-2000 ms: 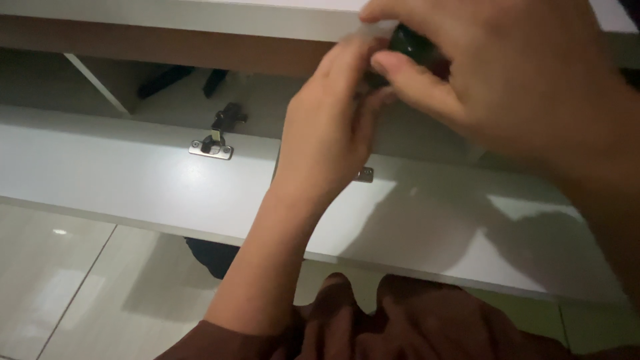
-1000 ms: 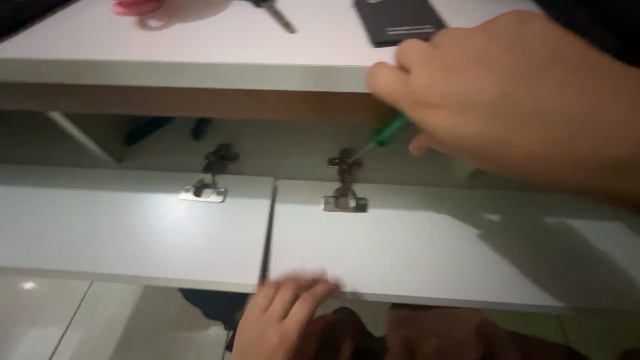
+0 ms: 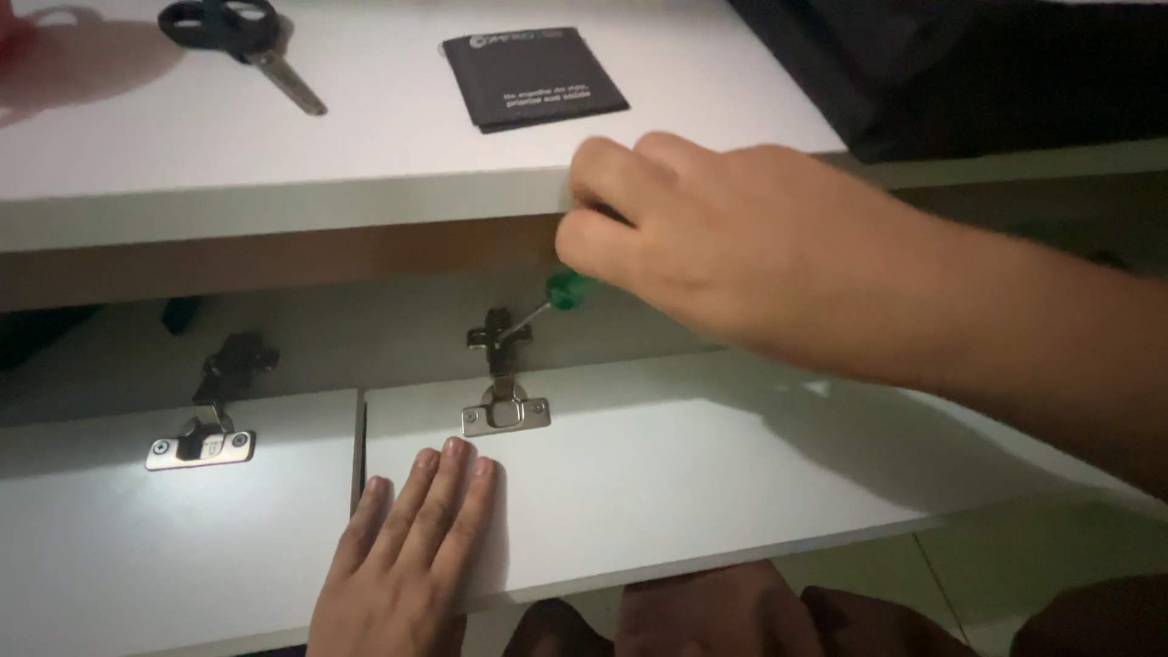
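Observation:
My right hand (image 3: 703, 228) grips a small screwdriver (image 3: 565, 290) with a green handle. Its thin shaft slants down to the left, and its tip is at the dark mounting plate of a concealed metal hinge (image 3: 506, 413) inside the cabinet. That hinge's cup is fixed to the right white door panel (image 3: 657, 456), which lies folded open. My left hand (image 3: 401, 557) rests flat on this panel just below the hinge, fingers spread a little, near the gap between the two panels. A second hinge (image 3: 201, 447) sits on the left white panel (image 3: 82, 547).
On the white top (image 3: 383, 137) above lie black-handled scissors (image 3: 274, 64), a dark square packet (image 3: 538, 82) with writing, and a large black object (image 3: 985, 73) at the right. A reddish thing is at the far left. The top's front edge overhangs the hinges.
My left hand, raised near the right hand two seconds ago, has come down onto the right panel. My right hand has moved lower, and the screwdriver now reaches the hinge. The view has shifted.

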